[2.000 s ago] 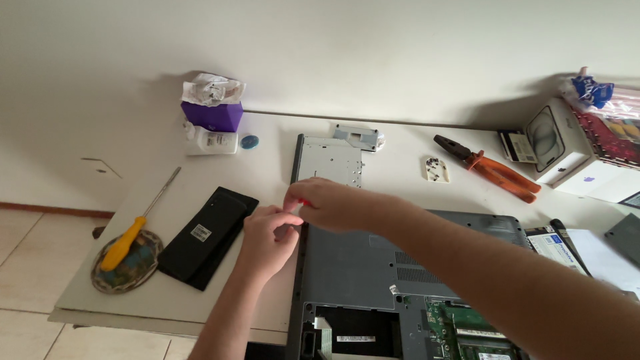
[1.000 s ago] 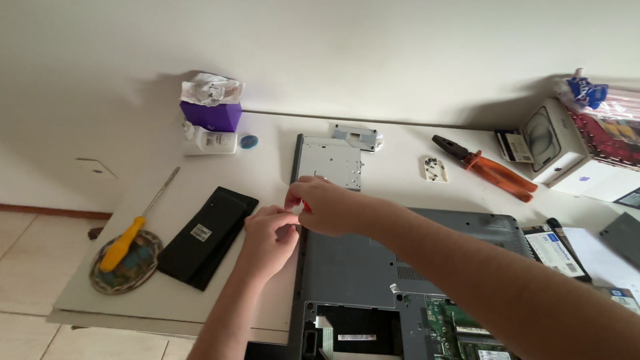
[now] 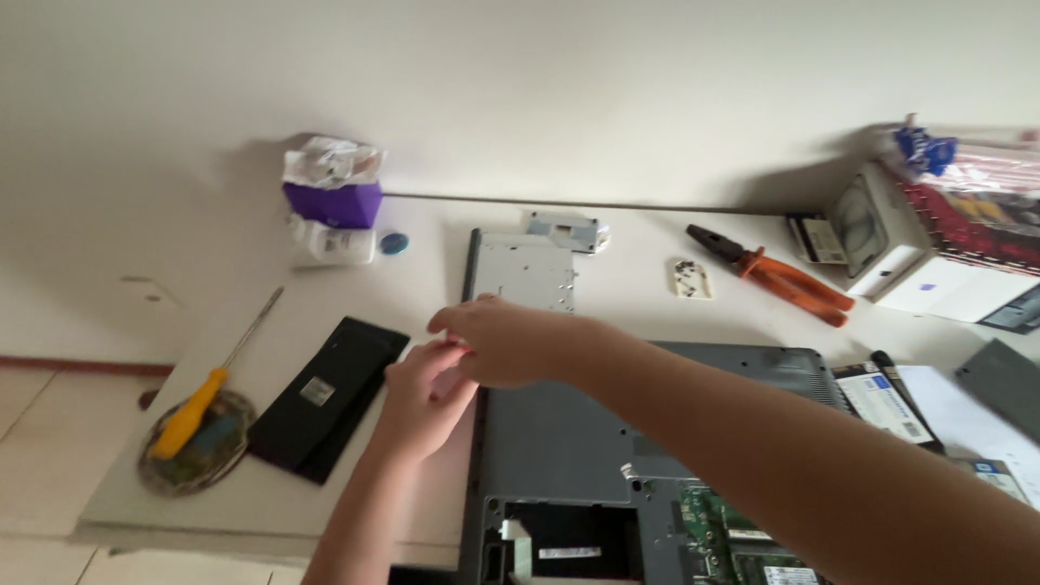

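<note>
My left hand (image 3: 431, 398) and my right hand (image 3: 504, 341) meet over the left edge of an upturned laptop base (image 3: 552, 439). Between their fingers is a small red item, mostly hidden, so its kind cannot be told. Behind my right hand lies a silver optical drive (image 3: 524, 268), its near end covered. The laptop's open bays show a green circuit board (image 3: 707, 520) and a black cavity with a white ribbon cable (image 3: 520, 548). Left of my left hand, a black battery-like pack (image 3: 325, 398) lies on the table.
A yellow-handled screwdriver (image 3: 191, 414) rests on a round coaster (image 3: 236, 439). Orange-handled pliers (image 3: 788, 284) lie beside a small tray of screws (image 3: 691, 280). Farther back are a metal bracket (image 3: 569, 231), a purple box (image 3: 337, 203) and white boxes (image 3: 951, 284). A solid-state drive (image 3: 886, 406) lies at right.
</note>
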